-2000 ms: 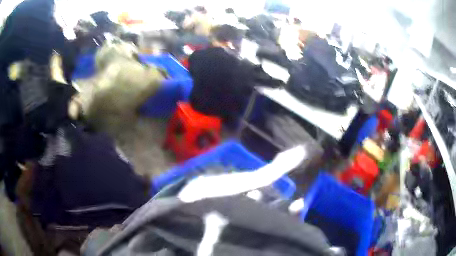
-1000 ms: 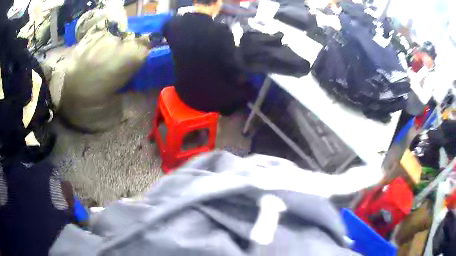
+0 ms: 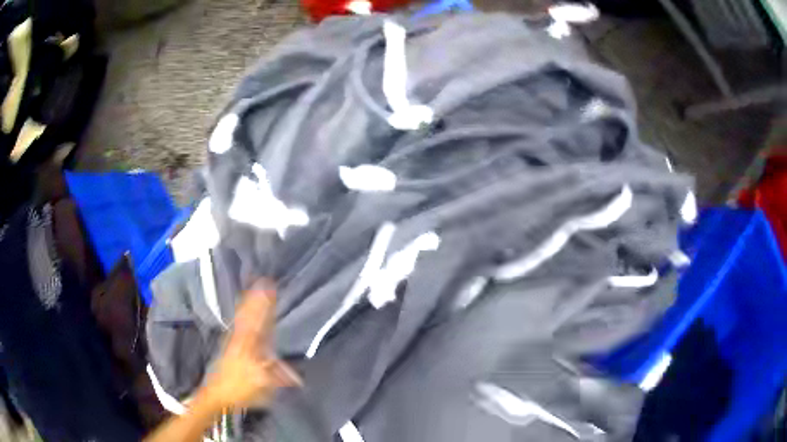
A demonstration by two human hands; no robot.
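Observation:
A large heap of grey garment pieces (image 3: pixel 483 164) fills the middle of the view, with white strips (image 3: pixel 561 242) showing all over it. It rests on or in front of blue bins. My left hand (image 3: pixel 246 358) is at the lower left, bare and blurred, on or just over the heap, with its fingers apart. I cannot tell whether it touches the cloth. My right hand is not in view.
A blue bin (image 3: pixel 733 302) with dark contents stands at the right, and blue plastic (image 3: pixel 129 216) shows at the left. Dark clothing (image 3: pixel 52 328) lies along the left edge. Speckled floor (image 3: pixel 173 82) and a metal table leg (image 3: pixel 703 52) show behind.
The view has turned down onto the heap, which now looks larger and closer. My left hand has come into view. The red stool and the seated person have left the view, except for a red edge.

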